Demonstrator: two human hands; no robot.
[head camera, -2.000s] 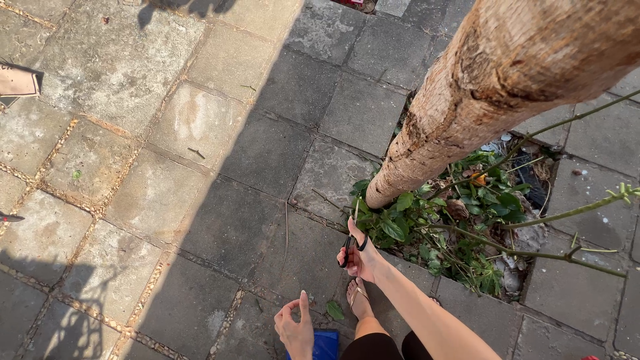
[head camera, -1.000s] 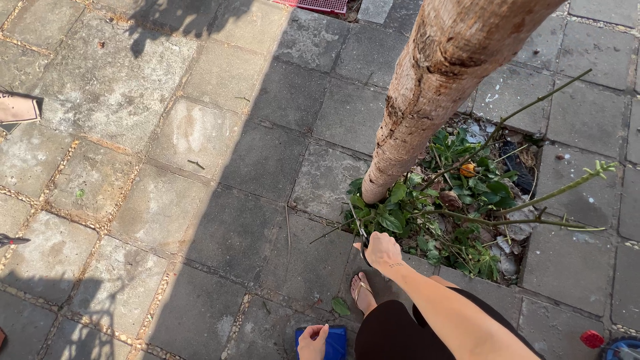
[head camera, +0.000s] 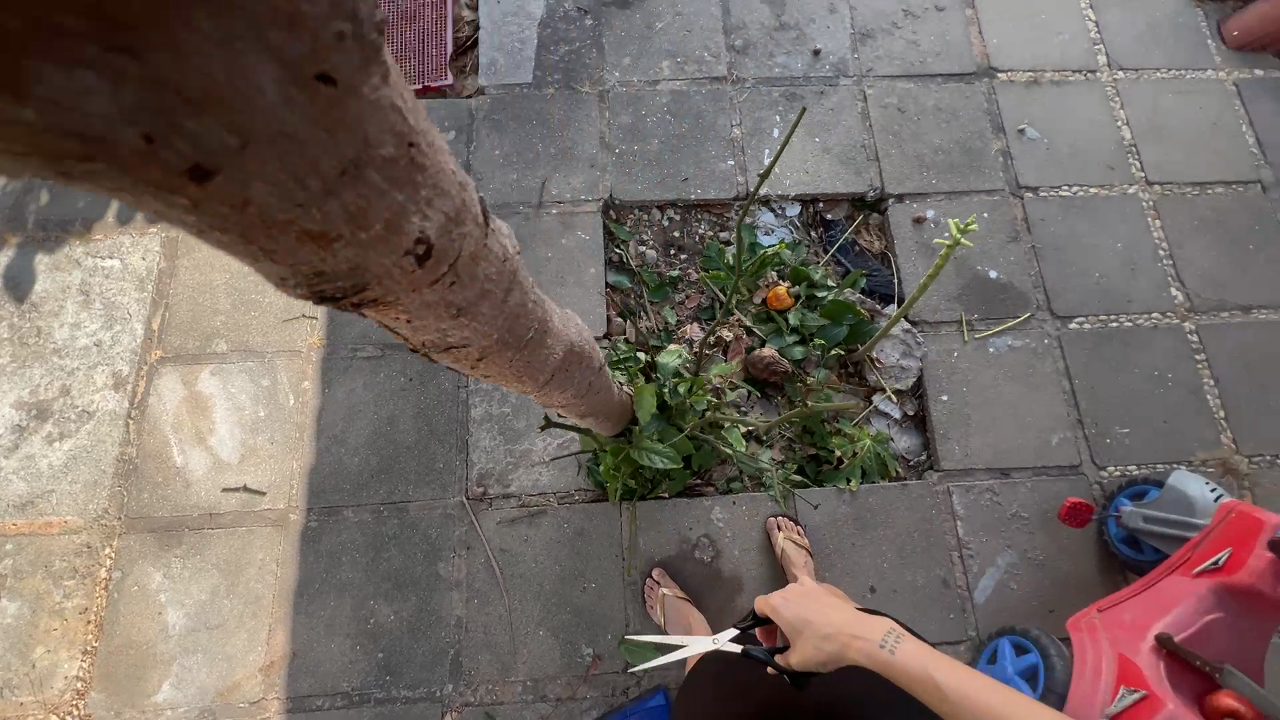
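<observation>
My right hand (head camera: 815, 625) grips the black handles of a pair of scissors (head camera: 715, 642), whose blades stand apart and point left, above my sandalled feet. My left hand is out of the frame. Beyond the feet, a tree trunk (head camera: 500, 300) rises from a square planting bed with cut green leaves (head camera: 655, 450) round its base. Two bare green stems stand up there, a thin one (head camera: 745, 235) and a thicker one (head camera: 915, 295) with a trimmed tip. No plant lies between the blades.
Grey paving slabs (head camera: 1000, 400) surround the bed. A red ride-on toy (head camera: 1150, 600) with blue wheels, bearing a knife (head camera: 1210, 665), stands at the lower right. A blue object (head camera: 640, 706) shows at the bottom edge, and a pink plastic grate (head camera: 417, 40) lies at the top.
The right hand with the scissors has drawn back from the leaves at the trunk's base. The left hand has gone out of view. The view has swung right.
</observation>
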